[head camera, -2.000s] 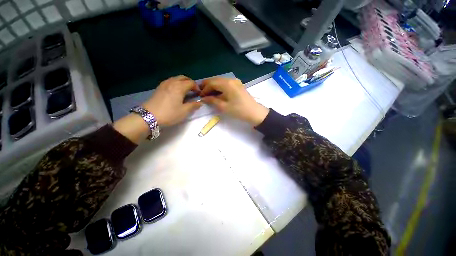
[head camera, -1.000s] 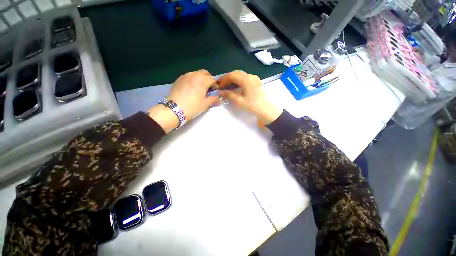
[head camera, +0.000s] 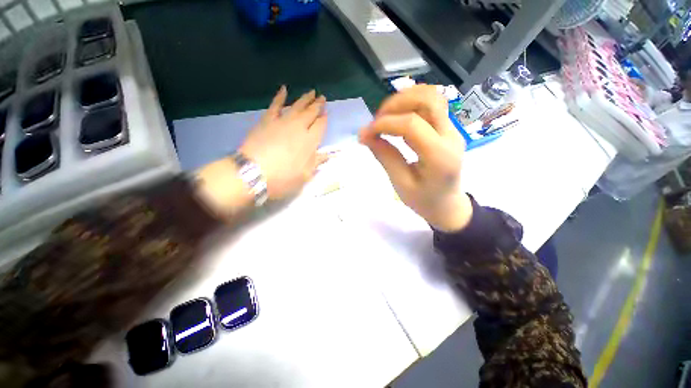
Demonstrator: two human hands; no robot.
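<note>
My left hand (head camera: 284, 151) is palm down over the grey sheet (head camera: 208, 132), fingers spread; nothing shows gripped in it. My right hand (head camera: 424, 155) is raised over the bench, right of it and apart, with thumb and index fingertips together. Whether something tiny is between them cannot be told. A small pale yellow tool (head camera: 329, 188) lies blurred on the white bench just right of my left hand. Three smartwatch cases with dark glass (head camera: 148, 346), (head camera: 192, 326), (head camera: 236, 302) lie in a slanting row at the lower left.
A white foam tray (head camera: 144, 114) with dark watches stands at left. The blue parts box (head camera: 485, 140), with bottles and thin sticks, is partly behind my right hand. A blue bin (head camera: 276, 10) sits on the green mat (head camera: 204, 61). Pink-and-white stacked items (head camera: 606, 91) are at far right.
My hands were together at the fingertips and are now apart. My left fingers have spread; my right hand has moved right and up. The yellow tool shows again.
</note>
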